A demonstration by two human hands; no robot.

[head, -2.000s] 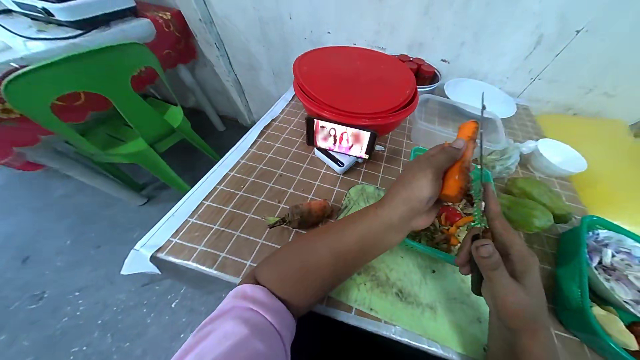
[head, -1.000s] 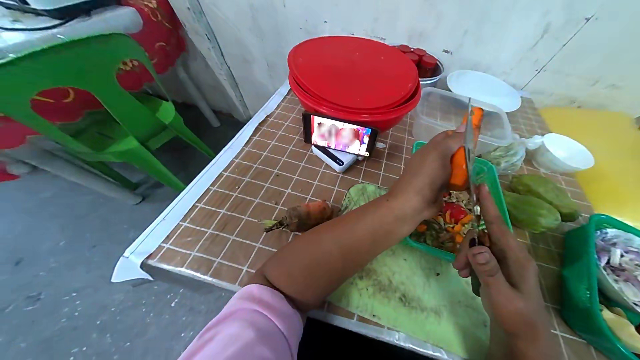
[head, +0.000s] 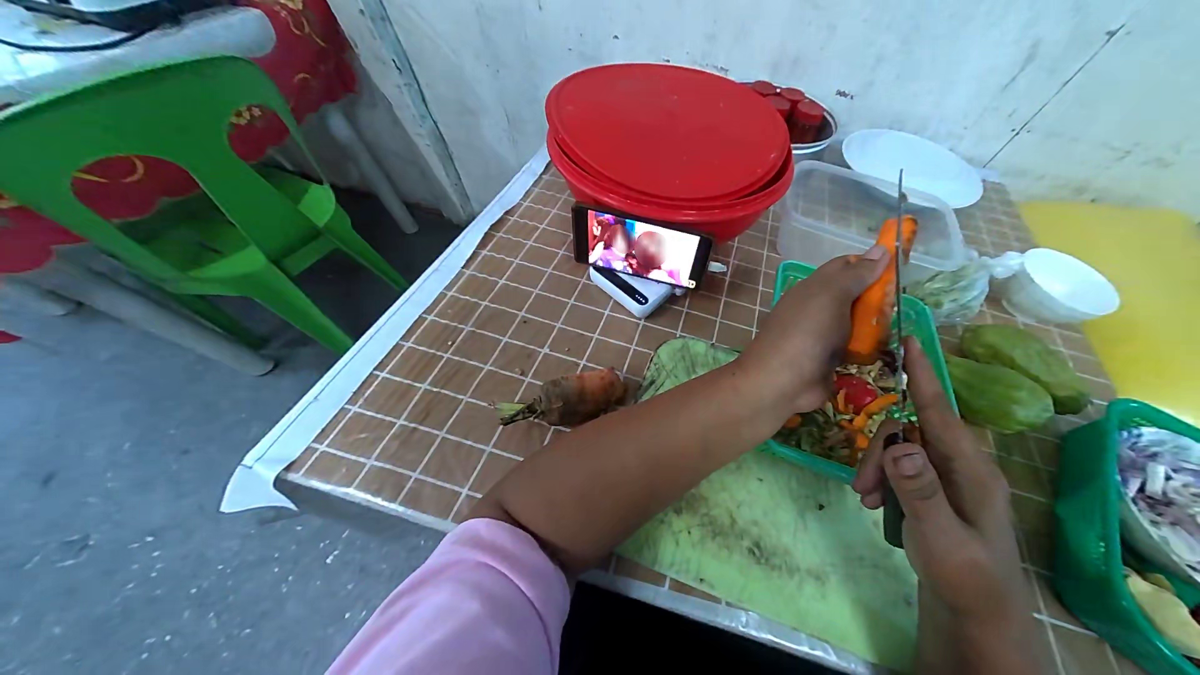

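Observation:
My left hand (head: 825, 314) grips a peeled orange carrot (head: 874, 305), held upright above a green plastic basket (head: 928, 337) of vegetable scraps. In my right hand (head: 937, 497) is the dark handle of a knife (head: 900, 272), its blade pointing up and seen nearly edge-on along the carrot's right side. Whether blade and carrot touch, I cannot tell. Under my forearms lies a worn green cutting board (head: 778, 544). An unpeeled carrot (head: 572, 397) with a short green stem rests on the table, left of the board.
A phone (head: 642, 247) leans before red lidded bowls (head: 670, 141). Behind the basket stand a clear plastic container (head: 825, 211), a white plate (head: 914, 164) and a white bowl (head: 1064, 286). Green chayotes (head: 998, 394) and another green basket (head: 1078, 525) are at right; a green chair (head: 216, 178) stands left.
The carrot and the knife have shifted slightly against each other above the basket. Both hands keep their hold, and the unpeeled carrot has stayed where it was.

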